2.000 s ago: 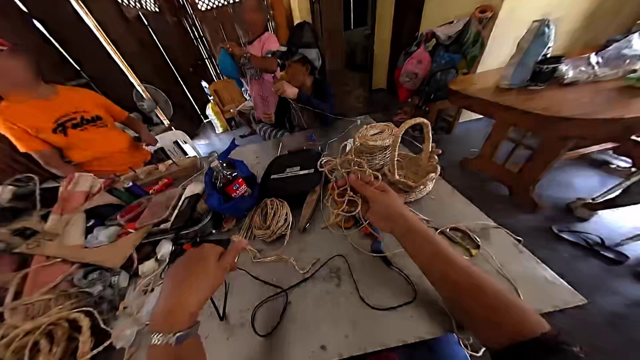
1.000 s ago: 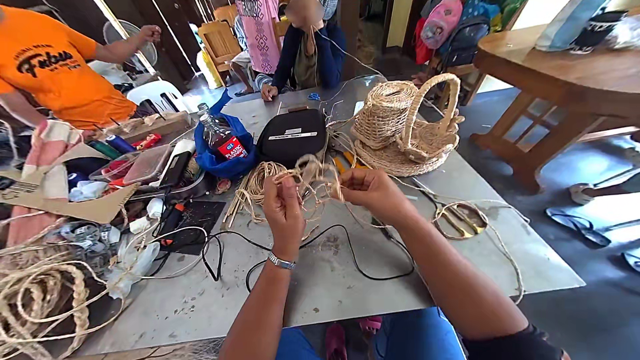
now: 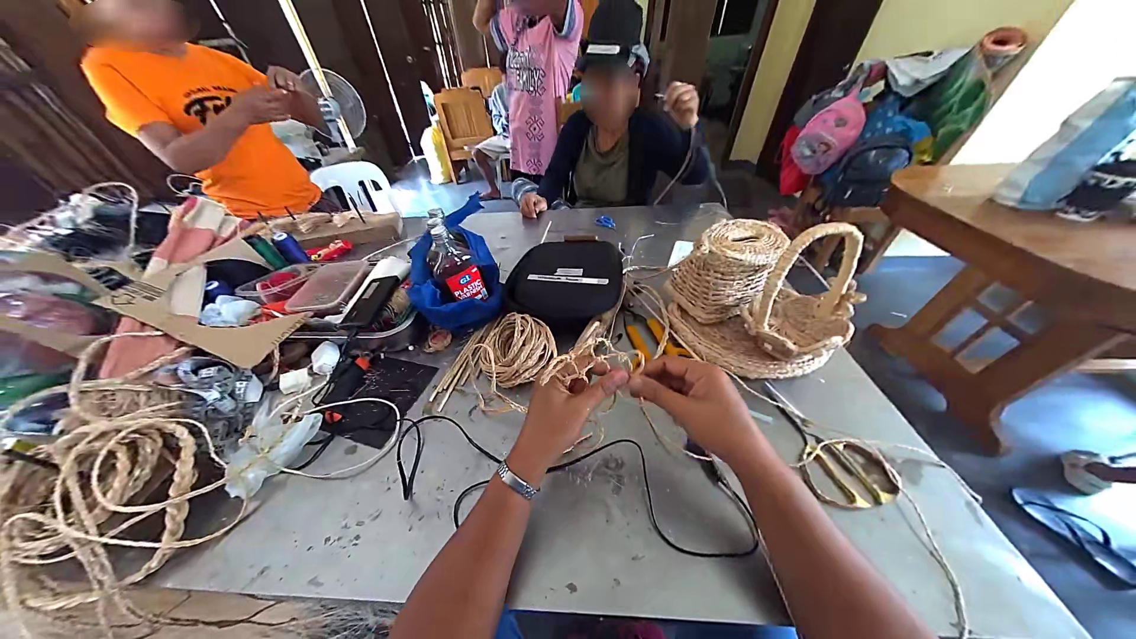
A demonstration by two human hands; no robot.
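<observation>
My left hand [image 3: 568, 404] grips a loose bundle of natural fibre cord [image 3: 581, 362] between thumb and fingers. Close against it, my right hand [image 3: 692, 399] pinches a strand of the same cord at the fingertips. Just behind the hands lie a coil of thin fibre cord [image 3: 515, 351] and yellow-handled pliers [image 3: 655, 337]. A woven basket with an arched handle [image 3: 808, 302] stands behind my right hand, beside a round woven container [image 3: 723, 266]. Scissors with yellow handles [image 3: 848, 475] lie right of my right forearm, with cord around their handles.
A black case [image 3: 565, 280] and a varnish bottle in a blue bag [image 3: 457, 280] stand at the table's back. Braided rope [image 3: 106, 479], cardboard [image 3: 200, 324] and tools crowd the left. A black cable [image 3: 652, 506] crosses the tabletop. A seated person [image 3: 612, 151] faces me; others are behind.
My hands, wide apart two seconds ago, came together over the table, and their fingertips now meet at the cord. The person opposite has raised a hand holding a strand.
</observation>
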